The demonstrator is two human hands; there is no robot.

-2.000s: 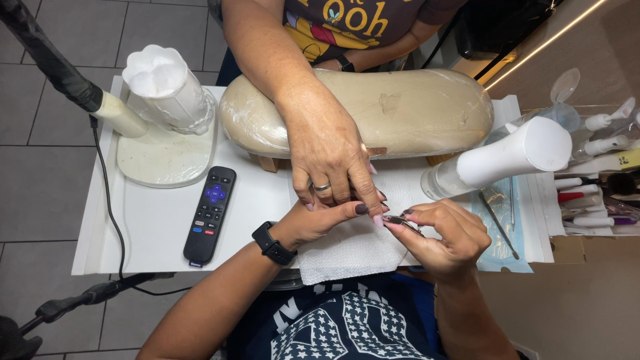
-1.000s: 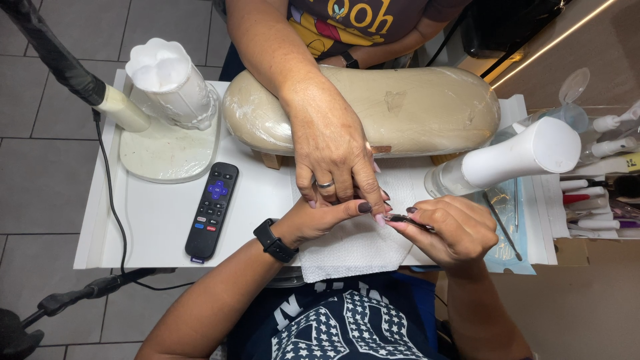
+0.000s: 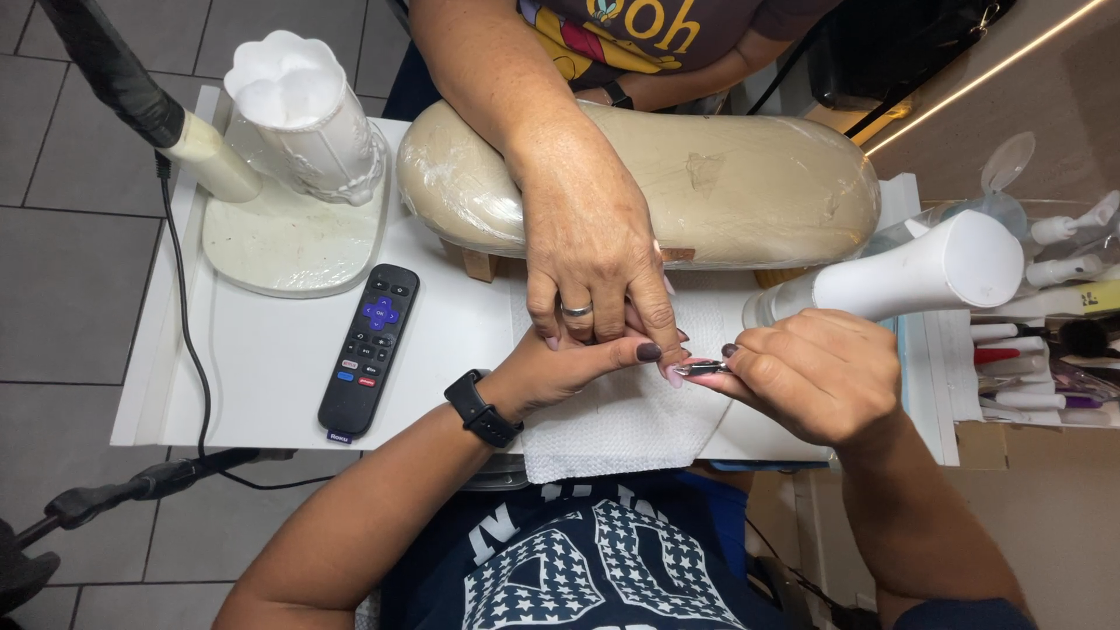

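My left hand, with dark nail polish and a black watch at the wrist, holds the fingers of a client's hand from below, its thumb across them. That hand wears a silver ring and has pale pink nails. In my right hand is a small metal nipper-like tool, its tip at the nail of the client's index finger. Beneath the hands lies a white paper towel. The client's wrist is near a beige armrest cushion wrapped in plastic film.
On the white table are a black remote control, a lamp base with a white ornate cup, and a white-topped spray bottle. Brushes and pens stand at the right edge. A cable hangs at the left.
My right hand has shifted slightly, with its fingers more closed around the tool. The client's hand and my left hand have stayed in nearly the same position.
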